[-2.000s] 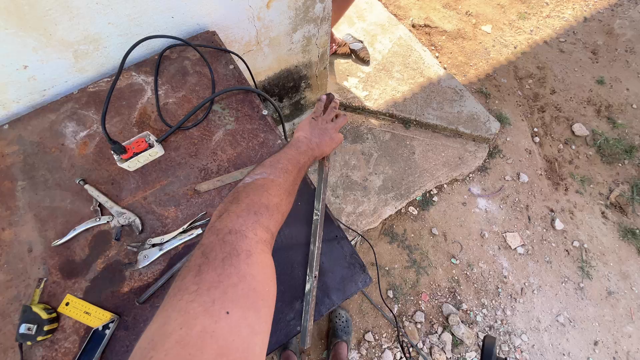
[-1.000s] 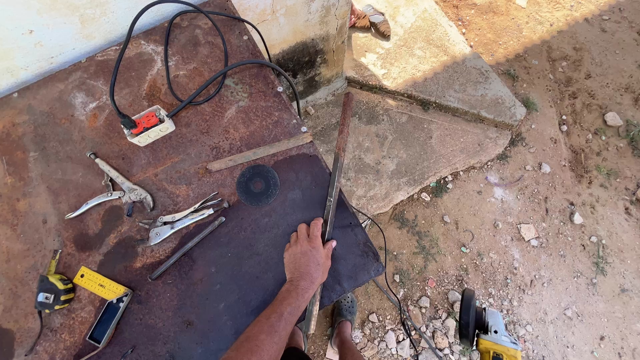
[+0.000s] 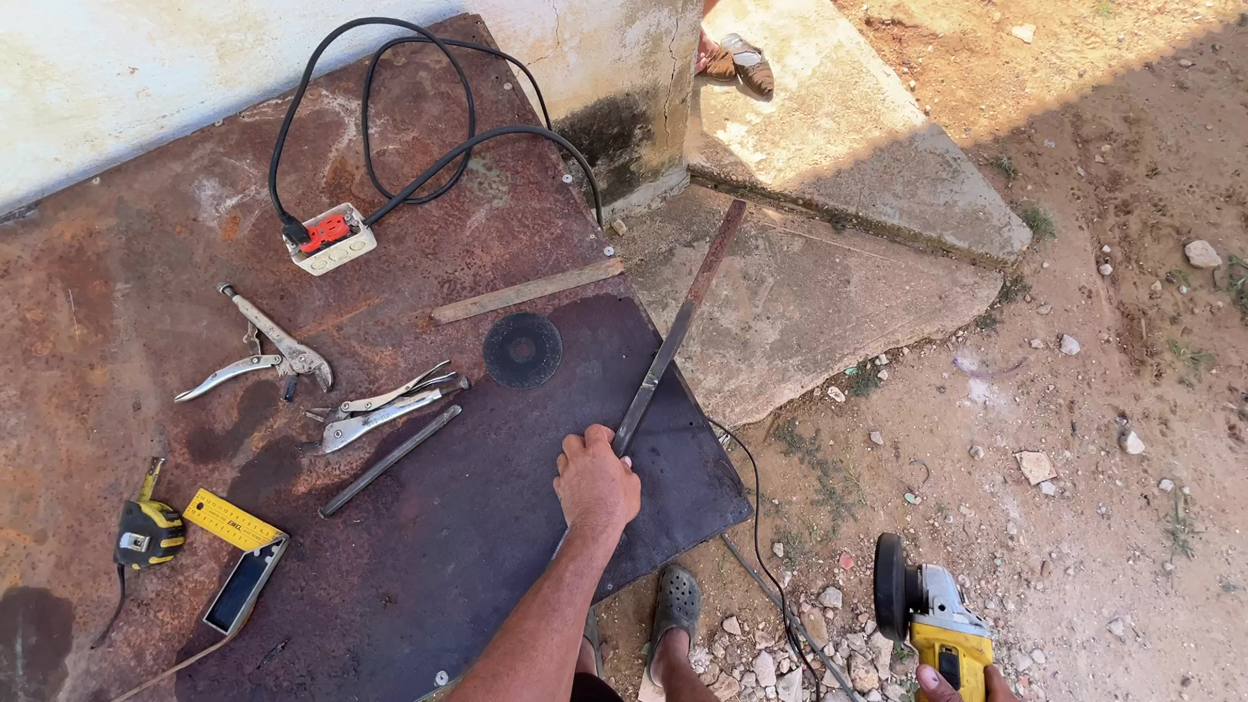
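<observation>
My left hand is closed around a long flat metal bar, which lies slantwise over the right edge of the rusty metal table. At the lower right, my right hand grips a yellow angle grinder with a black disc, held over the ground. A loose black abrasive disc lies flat left of the bar, below a thin wooden strip. Two locking pliers and a short metal rod rest farther left.
A tape measure and a yellow-bladed square lie at lower left. An outlet box with a black cable stands near the wall. A cord hangs beside the table. Another person's foot is on the concrete slab.
My left hand has moved from the bar's far end down to its nearer part. The grinder has come into view at lower right, now with my right hand visible on it.
</observation>
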